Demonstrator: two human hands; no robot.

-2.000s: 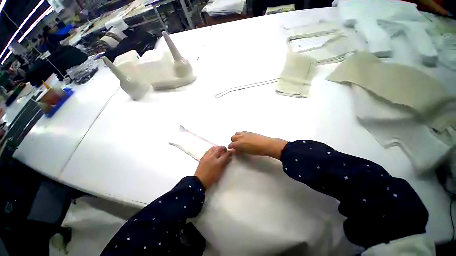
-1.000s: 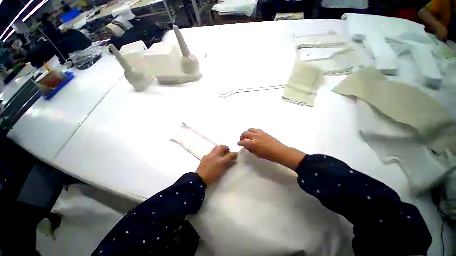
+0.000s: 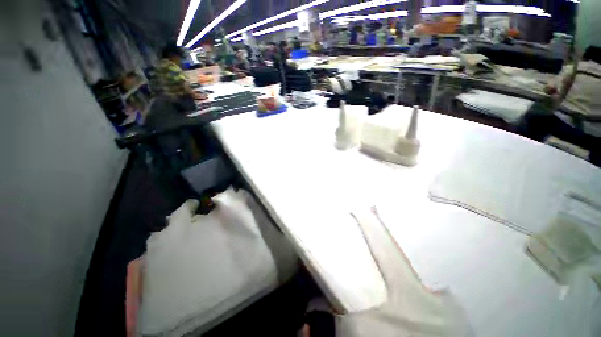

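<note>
The off-white body panel [image 3: 412, 309] lies over the table's near edge, with a narrow strap [image 3: 385, 247] pointing away from me. A small patch of skin beside something dark, probably part of my left hand [image 3: 306, 330], shows at the bottom edge. It is blurred and cut off, so its fingers and any hold are hidden. My right hand is out of the picture.
White table [image 3: 296, 197] with two pale nozzle bottles [image 3: 346, 131] [image 3: 410, 141], a white block [image 3: 384, 135], cream pieces [image 3: 563, 247] and a blue tray [image 3: 271, 110]. A stack of white panels [image 3: 204, 263] stands low at left. A person [image 3: 171, 79] is beyond the table's far left end.
The view has swung left and up, bringing in the stack and pale wall. Both hands were on the panel's strap area; now the right is out of view and only a patch of skin shows.
</note>
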